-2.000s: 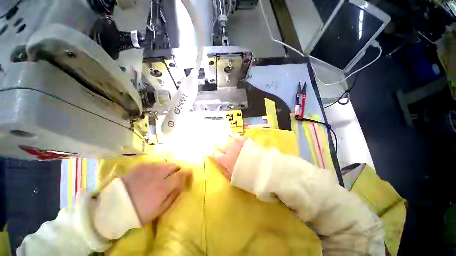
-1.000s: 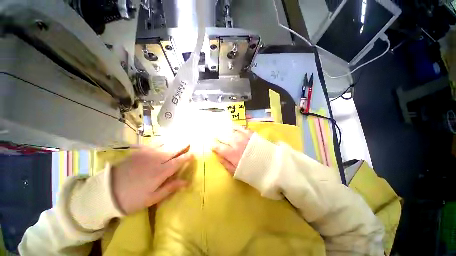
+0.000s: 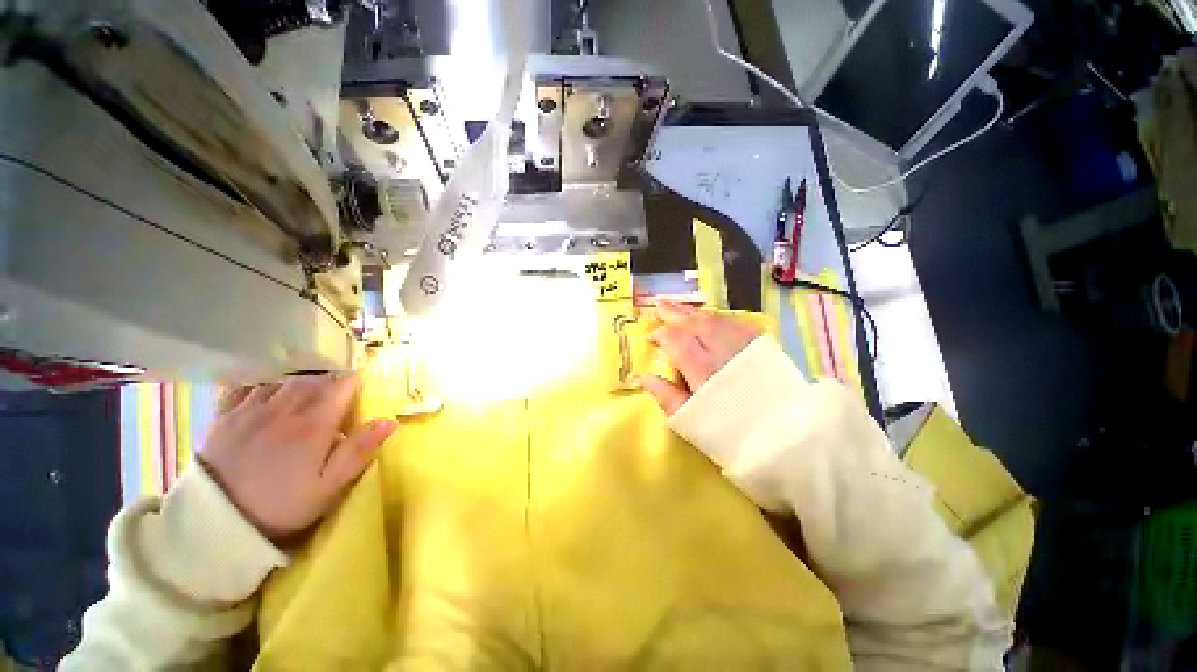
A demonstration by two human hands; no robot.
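A large yellow panel (image 3: 525, 525) with a centre seam lies across the machine bed and hangs towards me. Its far edge is under the yellow-taped clamp frame (image 3: 609, 282), which has handwritten black marks. The needle area is washed out by the lamp (image 3: 456, 243). My left hand (image 3: 292, 446) lies flat on the panel left of the frame, thumb and fingers apart. My right hand (image 3: 696, 352) rests on the panel just right of the frame, fingers spread. Neither hand grips the cloth as far as I can see.
The machine head (image 3: 158, 223) fills the upper left. Red-and-black snips (image 3: 788, 236) lie on the pale blue template plate (image 3: 735, 171) at right, beside a dark cord. A control screen (image 3: 919, 79) stands at the upper right. Another yellow piece (image 3: 965, 486) hangs at the right.
Both hands have moved apart from near the centre seam to either side of the frame. The clamp frame's two side arms now show on top of the panel.
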